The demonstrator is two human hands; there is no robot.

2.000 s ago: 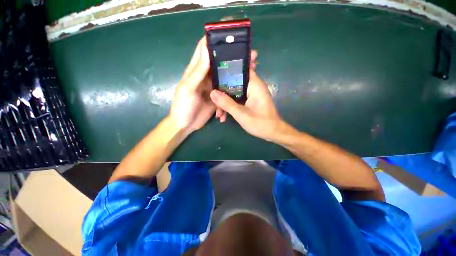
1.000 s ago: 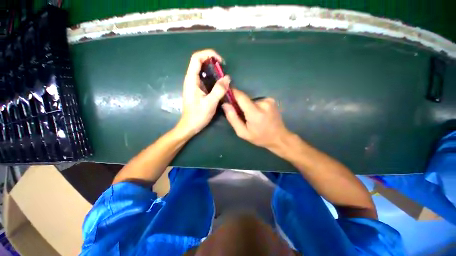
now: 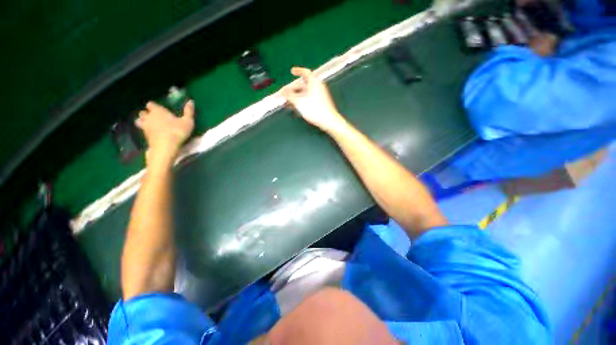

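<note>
My left hand (image 3: 165,128) is over the green conveyor belt, its fingers spread. A dark phone body (image 3: 126,140) lies just left of it; whether the hand touches it is unclear. A small blurred pale-green thing (image 3: 177,96) shows beyond my fingers. My right hand (image 3: 311,100) is at the worn whitish edge strip, fingers apart, with nothing visible in it. Another dark phone body (image 3: 255,69) with a red end lies on the belt between my hands. A single black housing (image 3: 405,65) lies on the dark green bench to the right.
The black blister tray (image 3: 57,283) is at lower left. A small object (image 3: 45,194) lies on the belt beyond it. At upper right are a person's blue sleeve (image 3: 533,91), a hand (image 3: 544,44) and several phones (image 3: 496,32). A brown cardboard box (image 3: 586,167) is at right below the bench.
The view has turned and shifted toward the belt. My hands have parted and moved to the belt and edge strip. The red-edged phone is no longer held between them.
</note>
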